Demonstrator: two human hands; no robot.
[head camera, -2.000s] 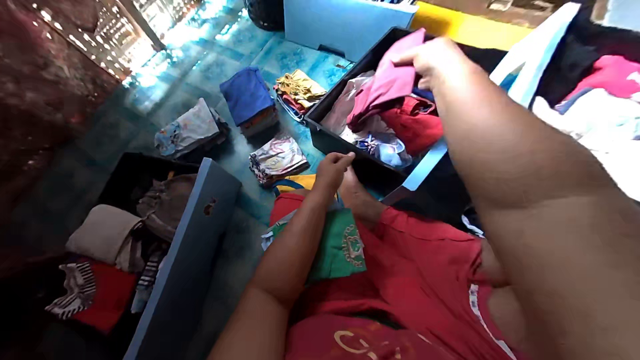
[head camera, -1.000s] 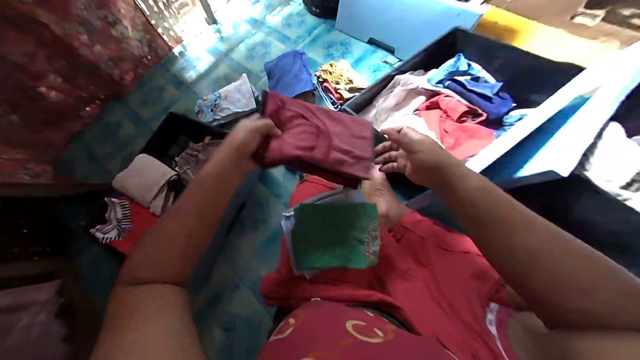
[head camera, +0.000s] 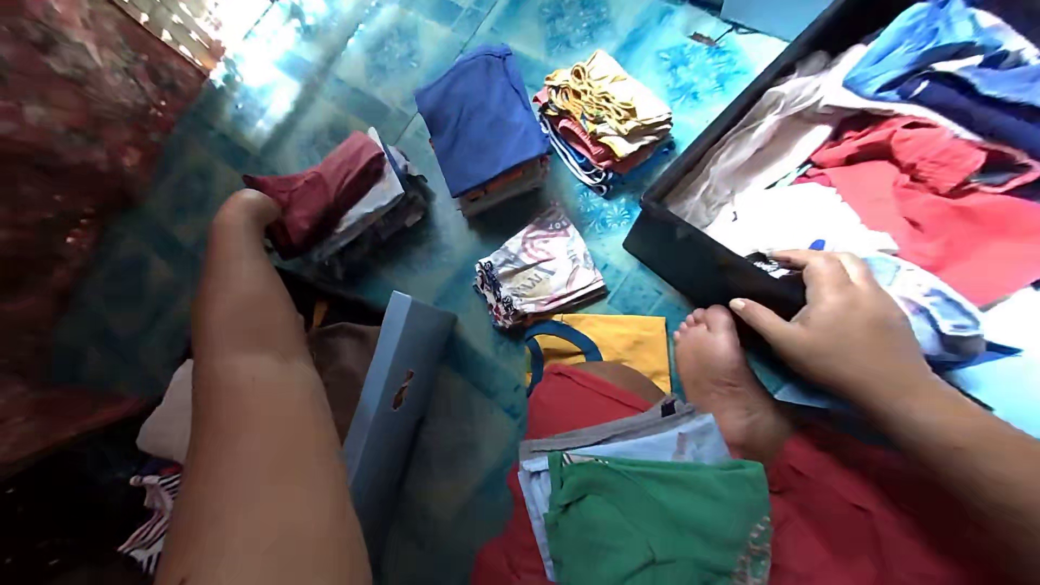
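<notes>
At the upper left, my left hand (head camera: 248, 210) is on a folded maroon garment (head camera: 329, 191), which lies over a stack of folded clothes (head camera: 370, 210); its fingers are hidden. My right hand (head camera: 841, 313) grips the near rim of a black box (head camera: 691, 256) that holds red, white and blue clothes (head camera: 934, 195). Across my lap lie a folded green garment (head camera: 658, 520) and paler pieces beneath it. A folded blue garment (head camera: 487, 122) tops another stack, beside a stack with yellow cloth on top (head camera: 605, 106). Nearer is a white printed folded pile (head camera: 540, 264).
A blue-sided box (head camera: 402, 406) with brown and striped clothes stands at the left, partly behind my left arm. A yellow garment with blue trim (head camera: 626, 341) lies on the tiled floor by my bare foot (head camera: 723, 374). A reddish curtain (head camera: 73, 162) hangs at the far left.
The maroon garment, held between both hands one second ago, is now on the left stack under my left hand. My right hand has moved onto the black box's rim. The view has shifted.
</notes>
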